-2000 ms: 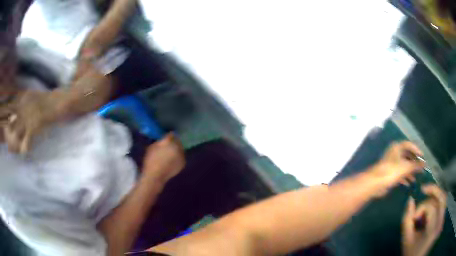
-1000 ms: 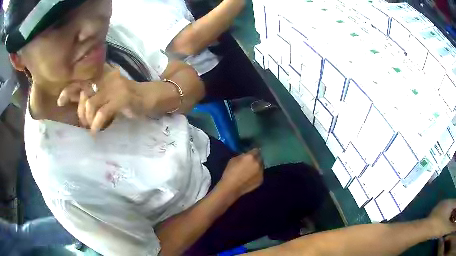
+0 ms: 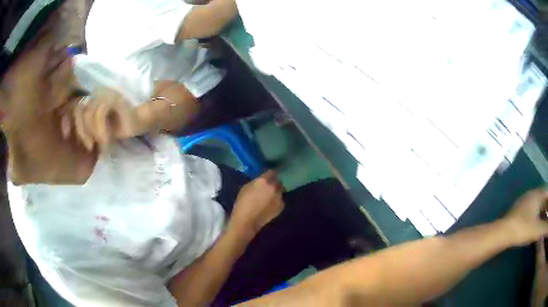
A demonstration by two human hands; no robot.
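Observation:
My left forearm reaches from the bottom middle to the right edge. My left hand (image 3: 529, 217) is cut off by that edge, with its fingers bent. A small dark spot shows at the fingers, too blurred to tell whether it is a held thing. Only a thin strip of my right hand (image 3: 541, 273) shows below it at the right edge; its fingers are hidden. No work piece can be made out in either hand.
A big stack of white cartons (image 3: 390, 102) stands on the dark green bench (image 3: 481, 264) beyond my left forearm. A seated person (image 3: 120, 222) in a white shirt is at left, near a blue stool (image 3: 225, 141). Another white-sleeved person is behind. A pale rail (image 3: 535, 157) runs at right.
The camera view has turned, so the neighbour and cartons sit further left and the picture is more blurred. My left hand appears higher in the picture. The neighbour's hand stays near the chin.

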